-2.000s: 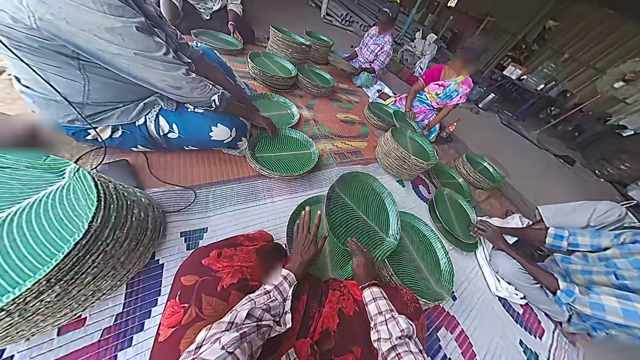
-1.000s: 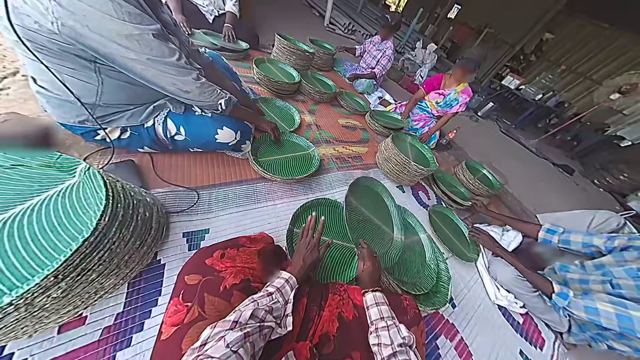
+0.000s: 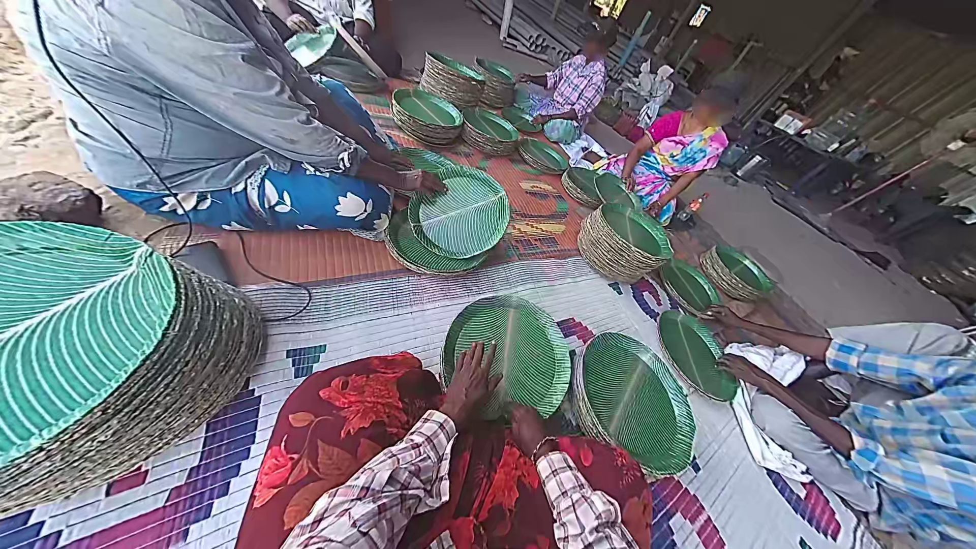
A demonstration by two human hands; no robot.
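Note:
In the head view a round green leaf-patterned plate [image 3: 526,358] lies in front of my knees, over the edge of my red floral cloth [image 3: 335,442]. My left hand [image 3: 471,381] rests on its left part, fingers spread. My right hand [image 3: 530,428] is at its lower edge, fingers bent; whether they pinch the rim cannot be told. Just right of it, a small stack of similar green plates [image 3: 637,400] stands on the white patterned mat.
A tall stack of green plates [image 3: 130,366] stands at the left. Beyond, a person in a grey shirt [image 3: 206,99] touches plates [image 3: 461,213]. At the right, a person in a checked shirt [image 3: 907,412] holds a plate [image 3: 698,354]. More stacks [image 3: 625,240] and seated people are farther back.
The plate that stood raised between my hands and the stack on my right is no longer raised. My right hand has moved down to the near edge of the plate before me. The grey-shirted person's plate has shifted.

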